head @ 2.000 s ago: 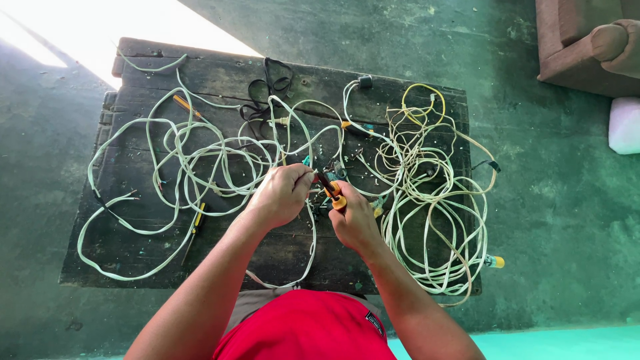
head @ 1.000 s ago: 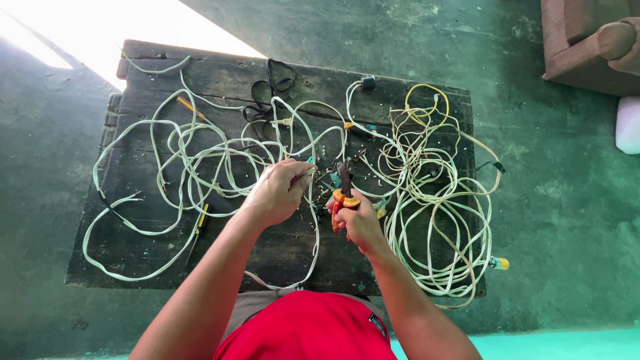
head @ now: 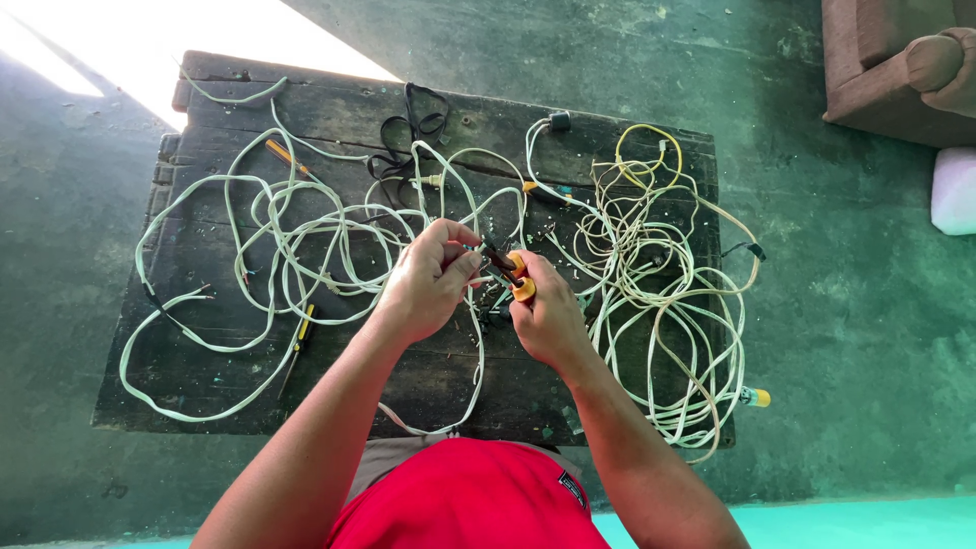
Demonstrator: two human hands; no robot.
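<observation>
My left hand (head: 431,278) pinches the end of a white electrical cable near the middle of the dark wooden table (head: 221,381). My right hand (head: 550,313) is closed around the orange-yellow handles of a pair of pliers (head: 502,263). Their dark jaws point up and left, right at the fingertips of my left hand; whether they touch the cable is hard to tell. White cable (head: 206,179) lies in loose loops on the left. A larger tangle of white and beige cables (head: 671,305) lies on the right. Small scraps are scattered beneath my hands.
An orange-handled screwdriver (head: 284,155) and a yellow-black one (head: 305,328) lie on the left. Behind my hands are a black strap (head: 412,130), an orange-black handled tool (head: 545,194) and a black plug (head: 560,121). A brown armchair (head: 877,76) stands on the floor at upper right.
One second ago the pliers were apart from my left hand, pointing upward; now their jaws are tilted left and are at its fingertips.
</observation>
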